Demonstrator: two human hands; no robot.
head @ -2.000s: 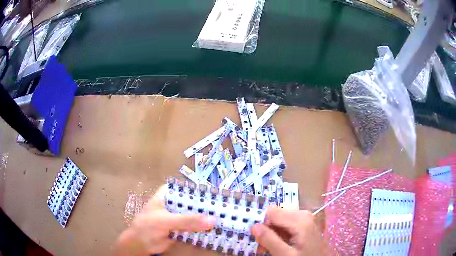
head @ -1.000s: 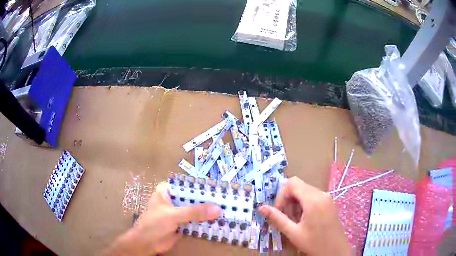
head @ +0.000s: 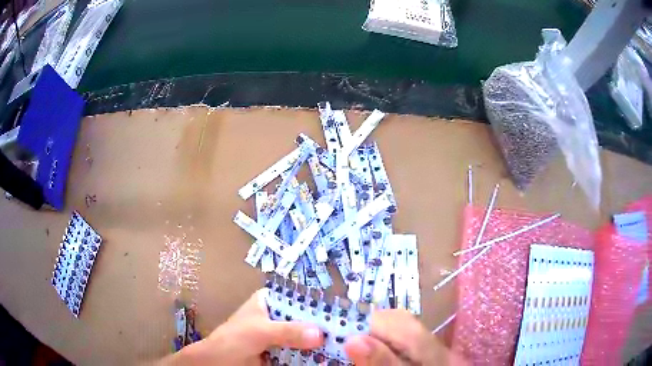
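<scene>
A white PCB panel with rows of dark round parts is held at the bottom centre. My left hand grips its left side, thumb on top. My right hand grips its right end with thumb and fingers. Both hands are partly cut off by the lower edge. A loose heap of separated PCB strips lies just beyond the panel. Side cutters lie left of my left hand, partly out of view. Clipped leads are scattered beyond them.
A part-panel lies far left near a blue machine panel. At right are pink bubble wrap, a flat spare panel, thin white sticks and a bag of small components. A bagged product sits on the green belt.
One second ago my right hand was off the panel; now it grips the right end. More single strips show at the heap's near right. The bagged product has moved right along the belt. The view has shifted.
</scene>
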